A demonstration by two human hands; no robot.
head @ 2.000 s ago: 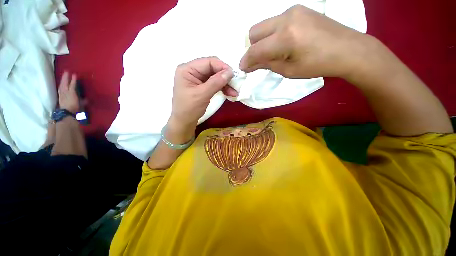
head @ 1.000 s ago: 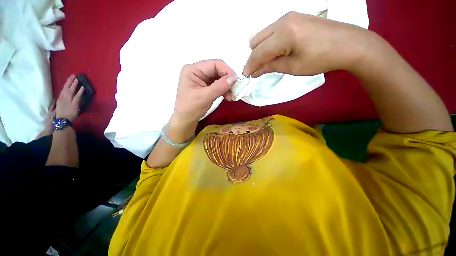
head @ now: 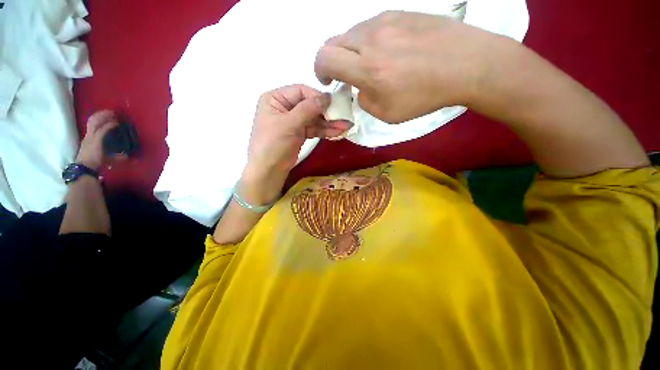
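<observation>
A large white garment (head: 224, 94) lies spread on the red cloth in front of me. My left hand (head: 293, 123) pinches a small raised fold of the garment (head: 339, 107) between thumb and fingers. My right hand (head: 391, 65) is just right of and above the fold, back of the hand up, fingers curled and fingertips close together near the fold's top. Its fingertips are partly hidden, and no needle or thread can be made out in them.
Red cloth (head: 579, 43) covers the table. An off-white garment pile (head: 36, 108) lies at the far left. Beside it, a neighbouring person's hand with a wristwatch (head: 78, 172) is at a black phone (head: 121, 139). A small dark strip (head: 458, 10) lies on the white garment.
My right hand has moved left and turned over the fold. The fold in my left hand stands more upright. The neighbour's hand and phone have shifted slightly.
</observation>
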